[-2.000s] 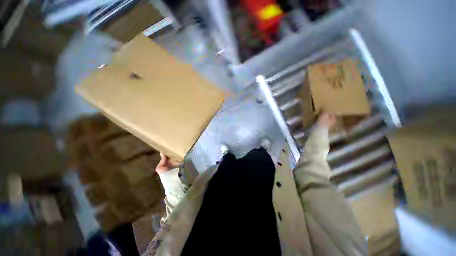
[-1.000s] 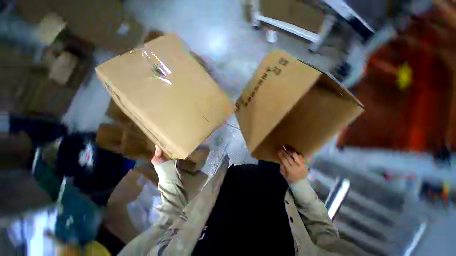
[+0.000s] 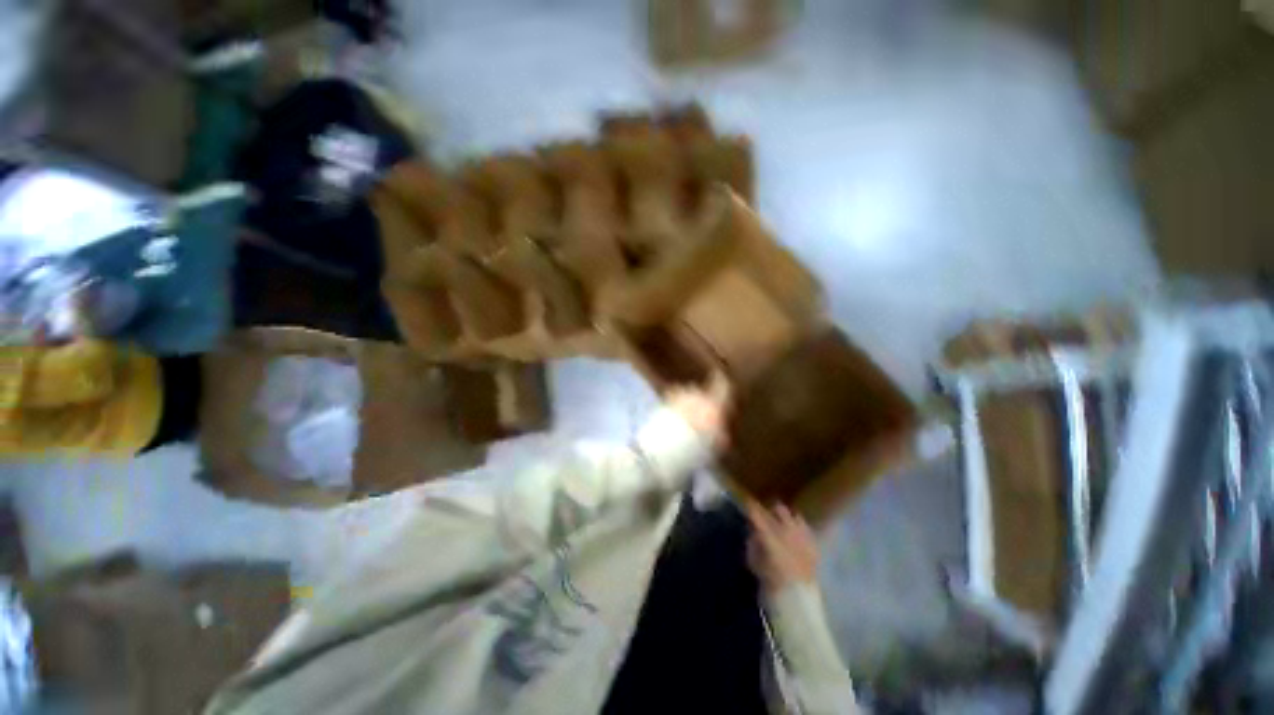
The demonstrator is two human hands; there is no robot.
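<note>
The view is blurred. My right hand (image 3: 785,548) holds the near edge of an open brown carton (image 3: 824,426), its dark inside facing up. My left hand (image 3: 699,408) is at the near side of a second open carton (image 3: 741,314), which touches the first or overlaps it; its fingers are too blurred to show a grip. A tight group of open small cartons (image 3: 552,182) stands on the floor just beyond, to the left.
A larger open carton with crumpled white material (image 3: 231,426) lies at left. A dark container (image 3: 315,182), a green-blue one (image 3: 196,273) and a yellow thing (image 3: 84,398) are further left. A white-framed roller conveyor (image 3: 1118,517) is at right. Another carton (image 3: 713,31) is at the top.
The large closed carton from my left hand is out of view. My left hand has moved right, towards my right hand. The view has swung to the floor cartons.
</note>
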